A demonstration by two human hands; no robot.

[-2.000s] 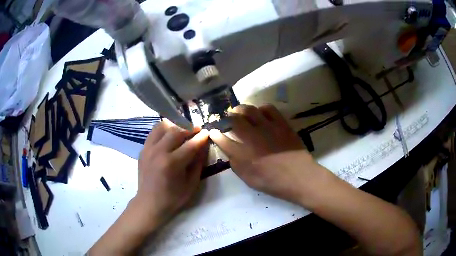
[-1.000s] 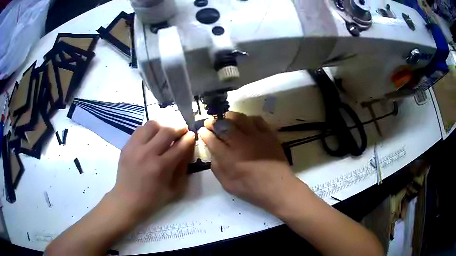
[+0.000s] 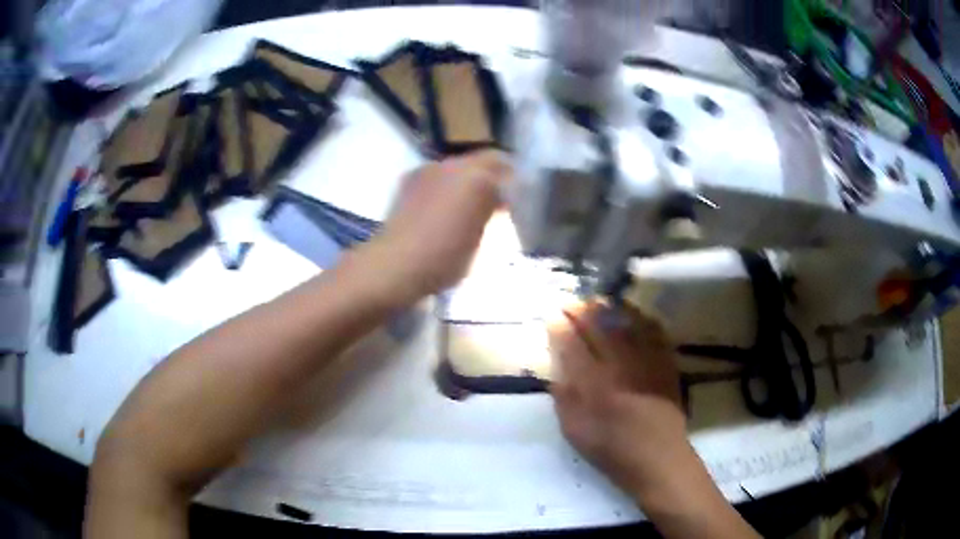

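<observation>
The view is blurred. My left hand (image 3: pixel 447 226) reaches behind and left of the sewing machine head (image 3: pixel 574 195), its fingertips at the near edge of a small group of tan panels with black borders (image 3: pixel 460 103); its grip cannot be told. My right hand (image 3: pixel 621 374) lies beside the presser foot and needle (image 3: pixel 600 282), fingers bent down at the bed; whether it holds a piece is hidden. The bright bed slide (image 3: pixel 495 350) with its dark outline shows left of my right hand. The strip stack (image 3: pixel 316 226) lies partly behind my left forearm.
A larger panel pile (image 3: pixel 247 137) lies at the far left, with a clear plastic bag (image 3: pixel 121 42) behind it. Black-handled scissors (image 3: pixel 777 363) and a thin dark rod lie right of my right hand. A dark offcut (image 3: pixel 294 512) is near the front edge.
My left hand has left the needle area and moved back to the panels behind the machine. My right hand stays by the needle. The view has shifted, showing more of the panels behind.
</observation>
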